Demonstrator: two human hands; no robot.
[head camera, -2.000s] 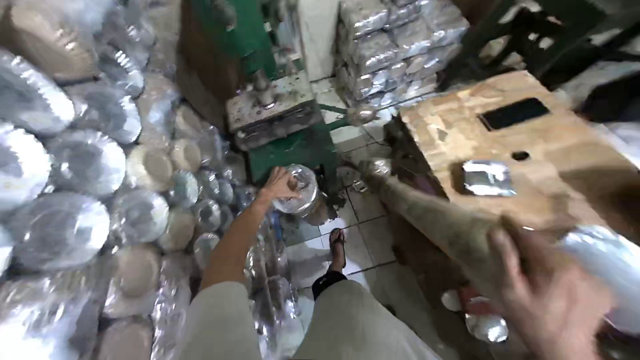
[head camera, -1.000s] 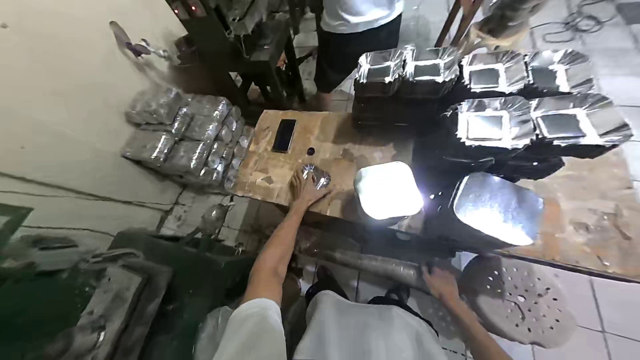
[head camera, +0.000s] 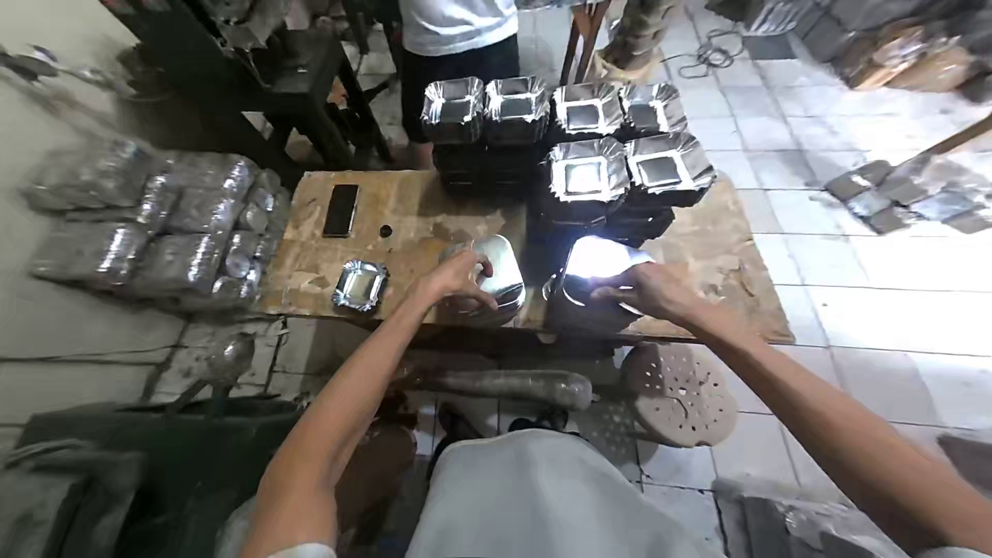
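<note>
My left hand (head camera: 463, 280) rests with spread fingers on a stack of flat, shiny metal sheets with rounded corners (head camera: 501, 267), near the front edge of the wooden table (head camera: 310, 256). Over a second such stack (head camera: 593, 260), to the right, my right hand (head camera: 632, 288) has thumb and fingers at its right side; whether it grips a sheet cannot be told. Left of both stacks lies a small square foil tray with a crimped rim (head camera: 360, 286). Tall stacks of similar foil trays (head camera: 585, 177) stand at the table's back.
A smartphone (head camera: 341, 210) lies on the table's left part. Plastic-wrapped bundles (head camera: 186, 263) are piled on the left. A long wrapped roll (head camera: 519, 386) and a round perforated stool seat (head camera: 680, 395) are below the front edge. Another person (head camera: 459, 27) stands behind the table.
My left hand has left the small foil tray for the left sheet stack. My right hand has come up from below the table edge to the right stack.
</note>
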